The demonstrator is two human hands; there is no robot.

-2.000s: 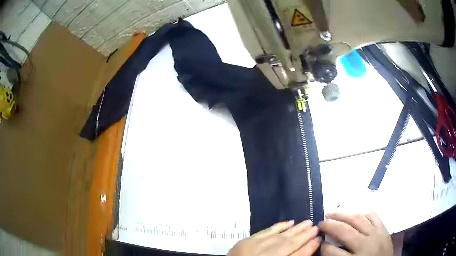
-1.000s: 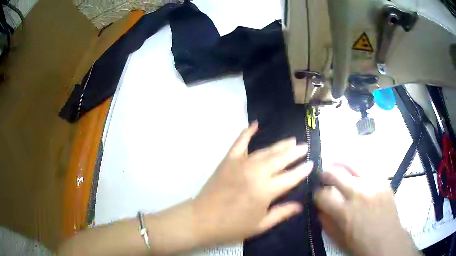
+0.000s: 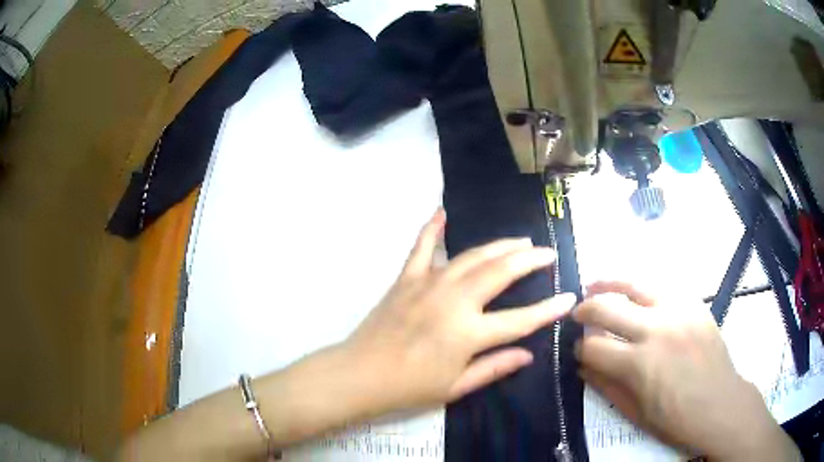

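Observation:
The black garment panel (image 3: 488, 180) runs from the back left to the front edge, passing under the machine head. A zipper (image 3: 557, 388) with a silvery line of teeth lies along its right edge, with a small shiny metal bit near the bottom. The yellow-marked presser foot (image 3: 555, 198) sits over the zipper. My left hand (image 3: 443, 320) lies flat on the panel with fingers spread, fingertips at the teeth. My right hand (image 3: 646, 352) has its curled thumb and fingers at the zipper tape's right edge, pinching it.
The cream-grey machine head (image 3: 542, 81) stands at the upper right, with a blue disc (image 3: 682, 152) by it. Loose zipper tapes (image 3: 754, 226) and red-handled scissors (image 3: 809, 271) lie at the right. Orange tape (image 3: 163, 307) and brown cardboard (image 3: 63, 235) are at the left.
Both hands have moved from the front edge up the panel, closer to the presser foot. The panel's far part has shifted backward and folded more. The camera view has shifted too.

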